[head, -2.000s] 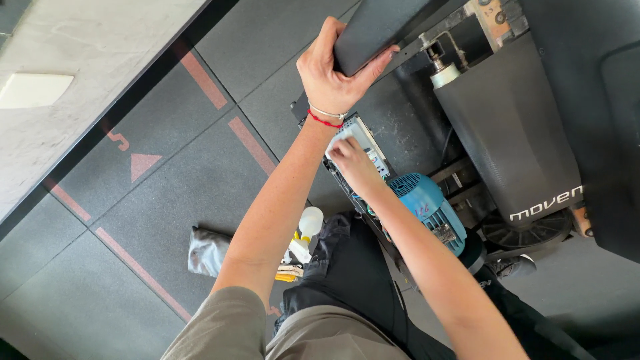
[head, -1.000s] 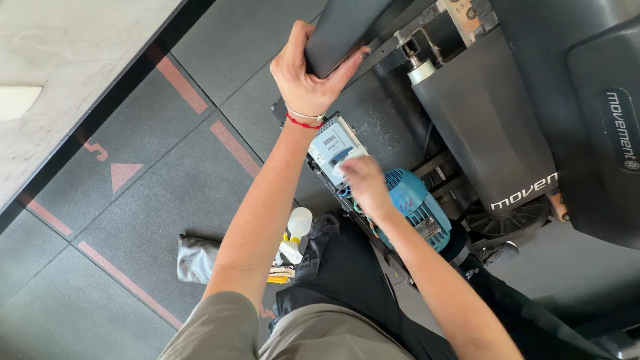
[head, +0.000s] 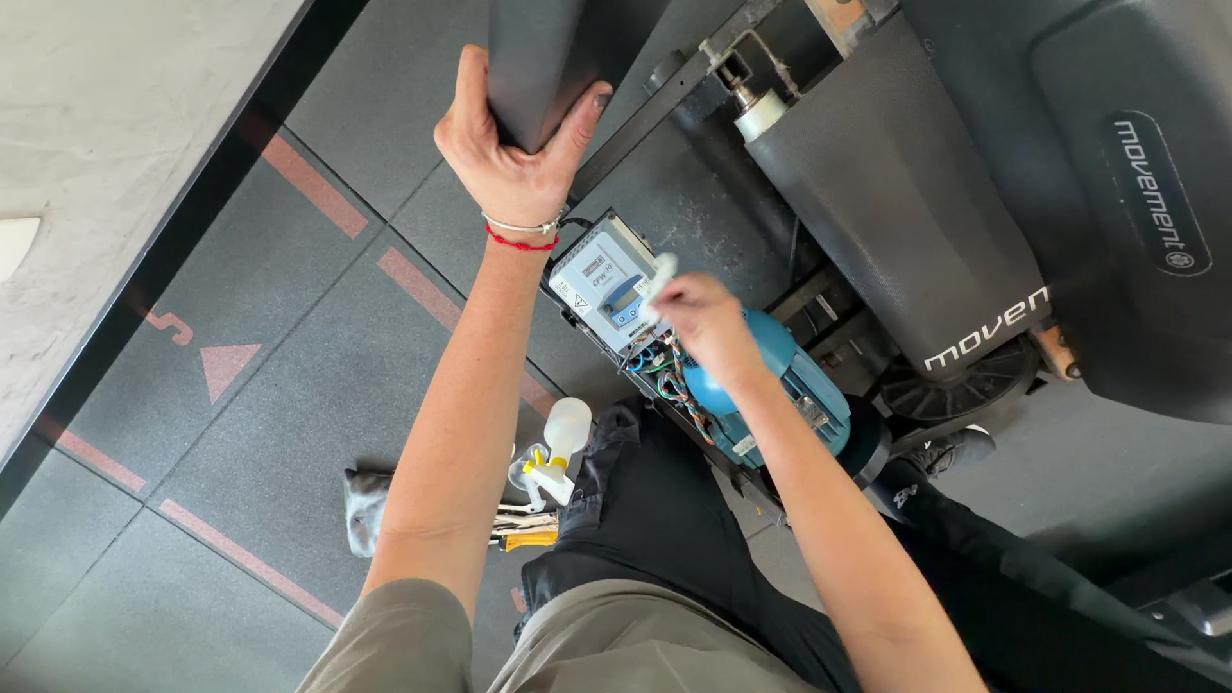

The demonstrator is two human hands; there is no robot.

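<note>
My left hand [head: 515, 144] grips the end of a black side rail [head: 558, 58] of a treadmill, fingers on one side and thumb on the other. Below it, my right hand [head: 707, 318] pinches a small white cloth [head: 660, 281] over the edge of a grey motor drive unit [head: 597, 274] with a blue keypad. Loose coloured wires [head: 671, 380] run from the drive's lower end. Beside them, under my right wrist, sits a blue electric motor [head: 799, 385].
A treadmill belt on its roller [head: 895, 192] and a black motor cover [head: 1145, 221] are at the right. A white spray bottle [head: 568, 428], tools with an orange handle [head: 529, 539] and a grey cloth [head: 366, 510] lie on the floor beside my leg. A shoe [head: 953, 450] shows near the frame.
My right hand has moved with the white cloth across the drive unit to its edge by the motor, uncovering the keypad. My left hand keeps its grip on the rail.
</note>
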